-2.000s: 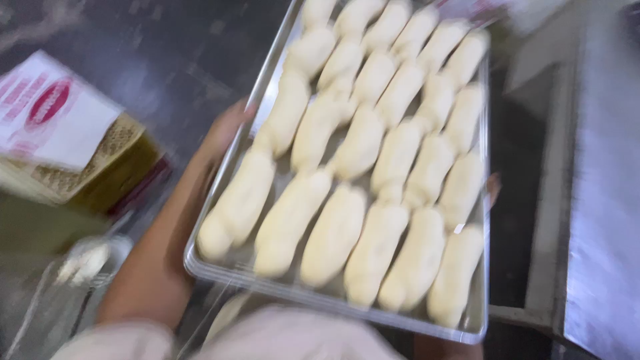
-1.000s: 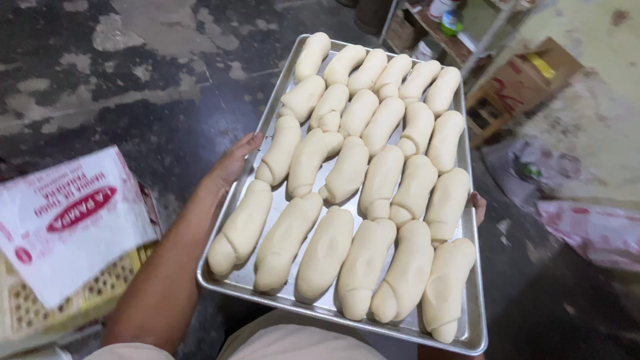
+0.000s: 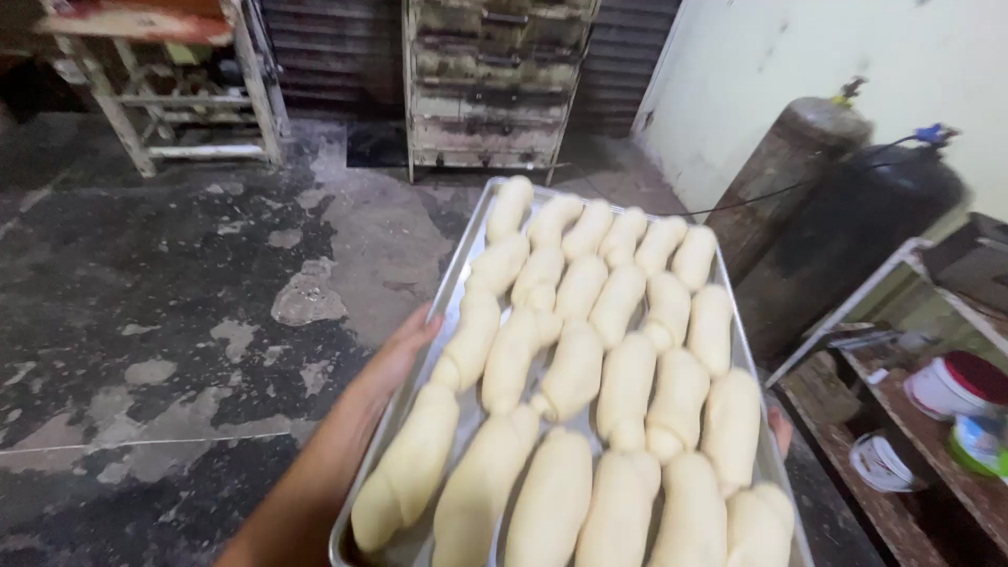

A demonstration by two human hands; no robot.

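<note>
A rectangular metal baking tray (image 3: 465,409) fills the lower middle of the head view, tilted a little and carrying rows of pale, elongated rolled dough pieces (image 3: 626,382). Many of the pieces touch each other. My left hand (image 3: 405,346) grips the tray's left rim, with the fingers mostly hidden under it. On the opposite rim only the fingertips of my right hand (image 3: 779,431) show; the rest is behind the tray.
A worn metal cabinet (image 3: 494,94) stands ahead against dark shutters. Two gas cylinders (image 3: 858,213) lean in view by the right wall. A shelf (image 3: 906,394) with tubs is at the lower right, a table frame (image 3: 197,150) at the upper left. The floor (image 3: 197,315) is patchy.
The view has swung a lot, and the printed sheet and yellow crate on the left are out of sight. The cabinet and cylinders have come into view. Both hands still hold the tray.
</note>
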